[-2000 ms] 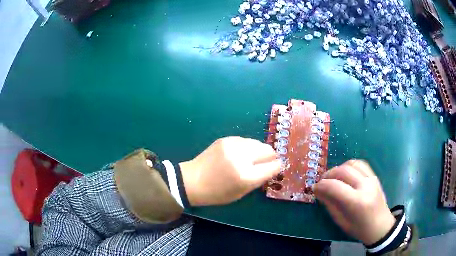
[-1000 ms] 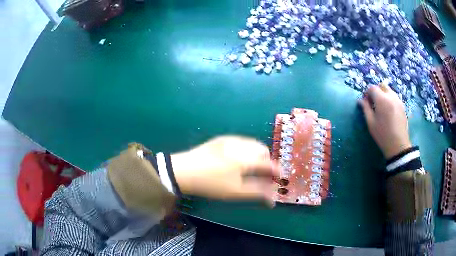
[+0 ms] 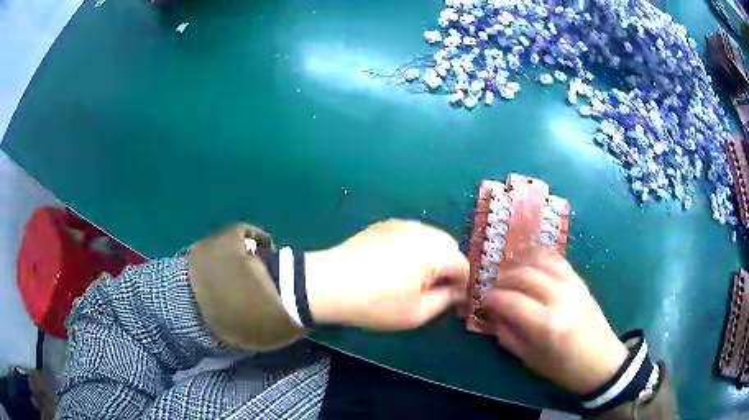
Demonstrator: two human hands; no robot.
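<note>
A reddish-brown loading fixture (image 3: 524, 215) lies flat on the green table in front of me, with two long rows of whitish wired components (image 3: 495, 225). My left hand (image 3: 394, 275) is at the fixture's lower left edge, fingers bent and fingertips close together. My right hand (image 3: 546, 316) lies over the fixture's lower part and hides the lower end of the right row. Its fingertips are at the lower end of the left row, where a dark opening shows. Whether either hand pinches a component cannot be seen.
A large white-and-purple loose component pile (image 3: 575, 49) curves along the table's far right. Brown empty fixtures (image 3: 733, 328) stand at the right edge. A red stool (image 3: 62, 267) is at the lower left, beyond the curved table edge. A small white scrap (image 3: 181, 27) lies far left.
My right hand has come back from the loose pile to the fixture's lower part. My left hand stays by the fixture's left side. The whole view has shifted slightly.
</note>
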